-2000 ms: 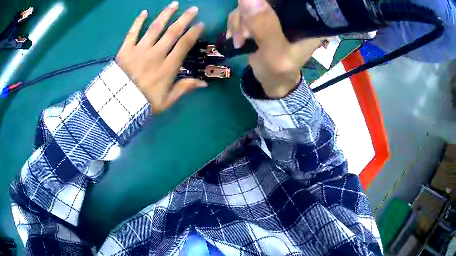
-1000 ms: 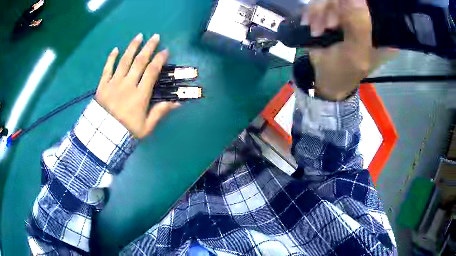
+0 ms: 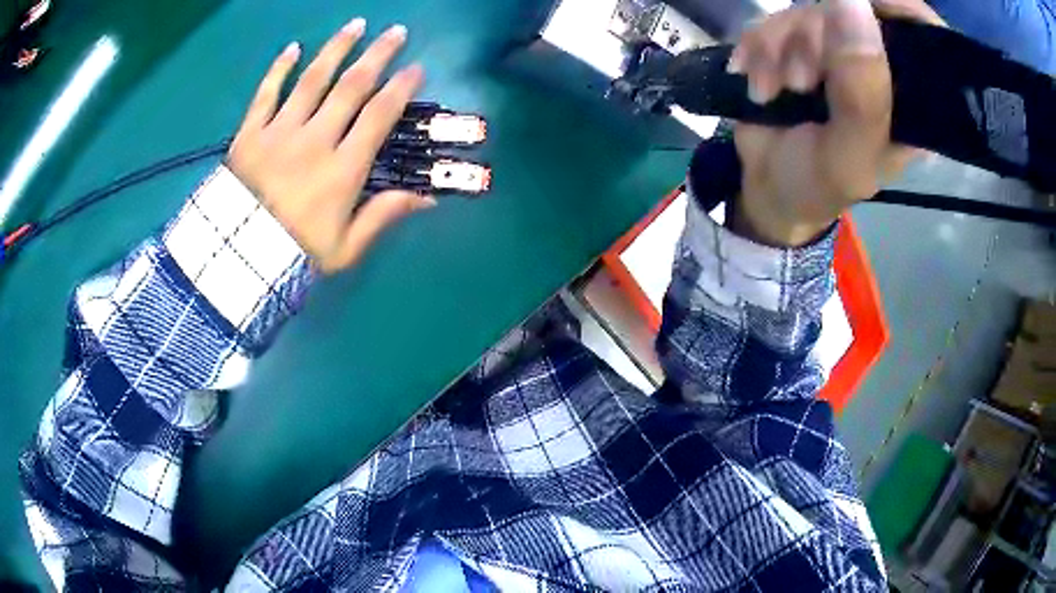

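Note:
Two black connectors (image 3: pixel 402 174) with shiny copper plates (image 3: pixel 459 176) lie side by side on the green surface. My left hand (image 3: pixel 319 156) lies over their rear ends and holds them between index finger and thumb, the other fingers spread. Their rear parts are hidden under it. My right hand (image 3: pixel 811 127) is shut around the front of a thick black electric screwdriver (image 3: pixel 961 104). Its nose points left, at the white-grey screw feeder (image 3: pixel 579 41); the tip's exact contact cannot be made out.
Black cable leads (image 3: pixel 127 176) run left from under my left hand to red and blue ends. More copper-ended parts (image 3: pixel 26 56) lie at the top left. An orange-rimmed tray (image 3: pixel 863 313) is beside my right sleeve. A black cord (image 3: pixel 961 206) passes right. Blue clothing shows top right.
The screwdriver has moved from the connectors at left to the feeder at right, in my right hand. My left hand has stayed over the connectors. The view has shifted, bringing the feeder into sight.

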